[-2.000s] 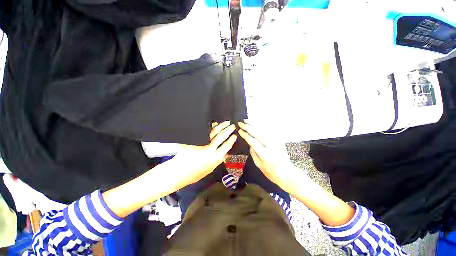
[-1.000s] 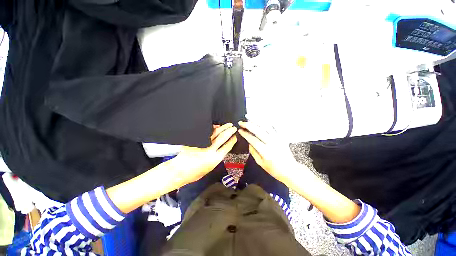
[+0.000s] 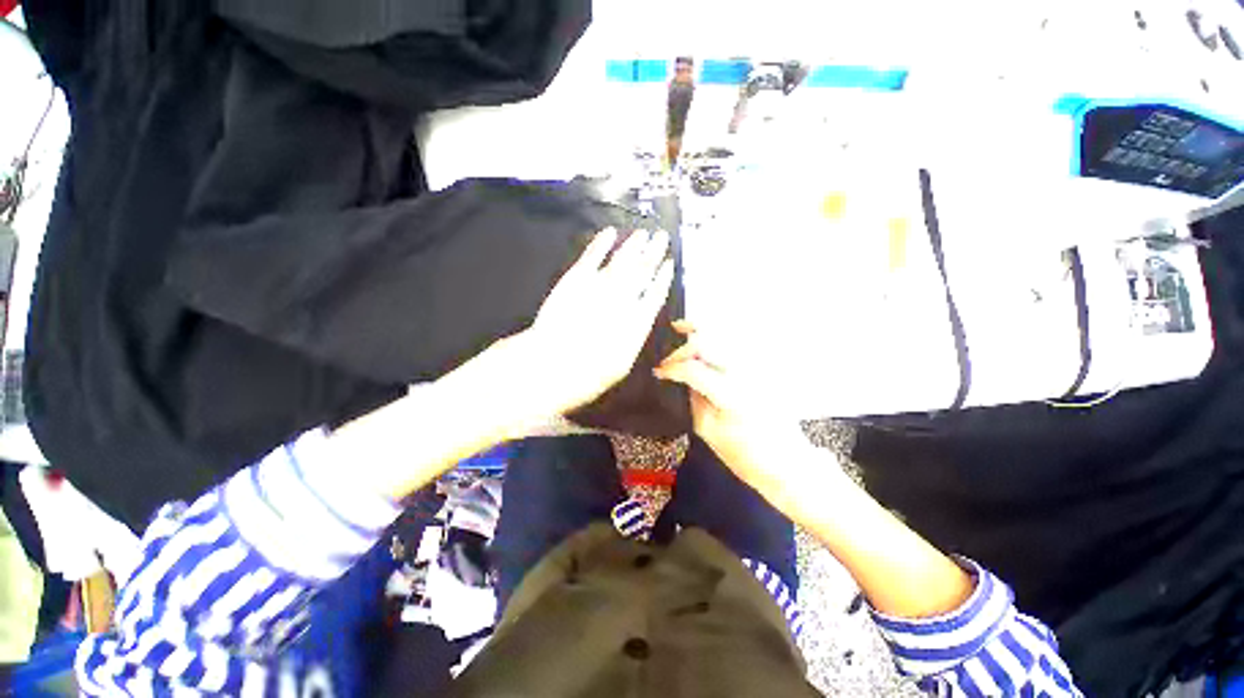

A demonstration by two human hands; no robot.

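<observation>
The black garment lies heaped left of the needle, with one flat flap running to the presser foot and needle of the white sewing machine. My left hand lies flat on top of the flap, fingers pointing toward the needle and a little apart. My right hand is at the flap's right edge, nearer my body, with thumb and fingertips pinching the edge of the black cloth. The cloth's near end hangs over the table's front edge between my forearms.
The white machine bed with two black bands is right of the needle. The control panel is at the upper right. More black garments hang right of the machine. White scraps and blue bins lie below left.
My left hand has moved up from the front edge onto the cloth near the needle. My right hand has shifted slightly and its fingers are more bent. The whole view has shifted slightly downward.
</observation>
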